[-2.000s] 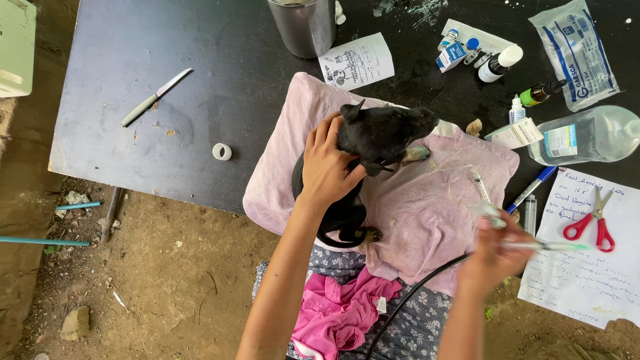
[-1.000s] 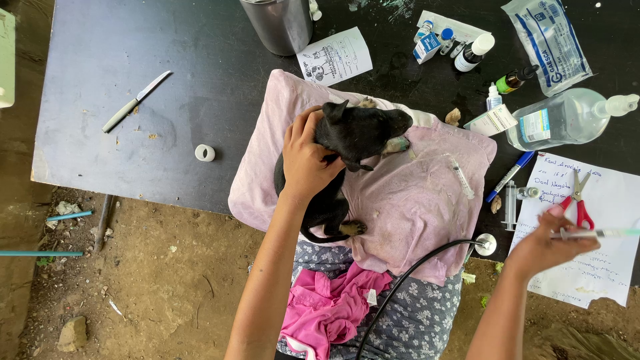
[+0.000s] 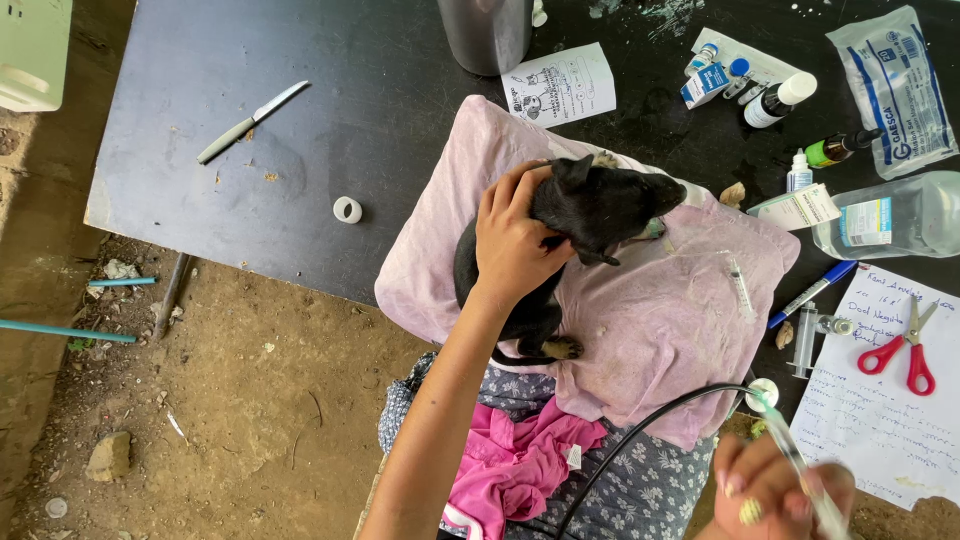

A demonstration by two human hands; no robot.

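Note:
A black puppy (image 3: 600,206) with tan paws lies on a pink cloth-covered cushion (image 3: 667,330). My left hand (image 3: 514,232) grips the puppy by the back of its neck. At the lower right, my right hand (image 3: 780,487) holds a blurred syringe (image 3: 799,457) with a green tip. Another syringe (image 3: 740,285) rests on the cushion beside the puppy. The chestpiece of a stethoscope (image 3: 761,395) is at the cushion's lower right corner, its black tube (image 3: 637,442) curving down.
Red-handled scissors (image 3: 907,352) lie on a handwritten sheet (image 3: 870,420), near a blue marker (image 3: 811,294), a syringe (image 3: 805,341) and a vial (image 3: 834,325). Bottles, including a clear one (image 3: 892,214), stand or lie behind. A knife (image 3: 251,124) and white ring (image 3: 347,210) are at left.
My right hand has moved left and down from beside the scissors, still holding the syringe, whose tip now points up and left. My left hand stays on the puppy's neck.

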